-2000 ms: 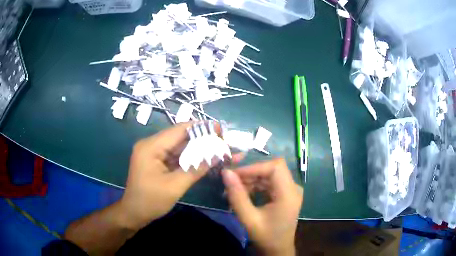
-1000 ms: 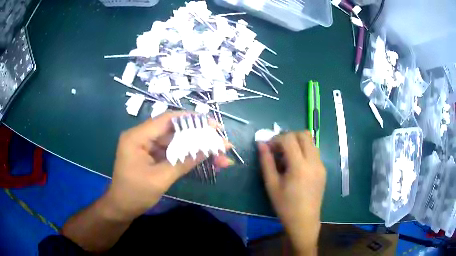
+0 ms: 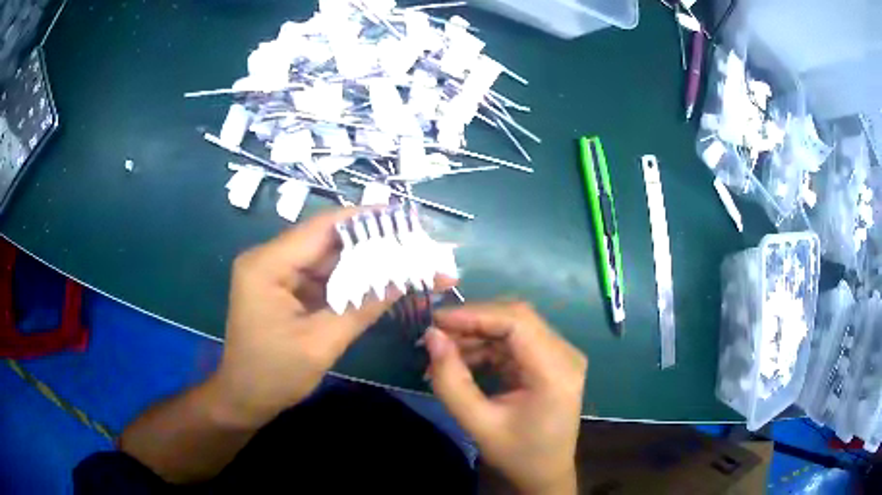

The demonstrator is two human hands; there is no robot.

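Observation:
My left hand [image 3: 285,300] holds a bunch of flagged rods [image 3: 387,266] above the mat's front edge. Their upper ends stand in a row and the white flags overlap like teeth. My right hand [image 3: 508,372] is just right of the bunch, with thumb and fingertips together at the rods' lower ends. Blur hides whether it grips a rod there. The pile of flagged rods [image 3: 372,106] lies behind my hands. The green cutter [image 3: 603,227] and the steel ruler [image 3: 660,261] lie side by side to the right.
A clear plastic box [image 3: 767,329] with white pieces stands at the right, beside clear plastic bags [image 3: 749,121]. A purple pen [image 3: 694,75] lies at the upper right. Another clear box [image 3: 580,14] is at the back. A cardboard box [image 3: 667,464] is below the bench edge.
My right hand has moved left from the loose white flag beside the cutter to the bunch. That flag is gone from its spot. The cutter now lies tilted. My left hand still holds the bunch.

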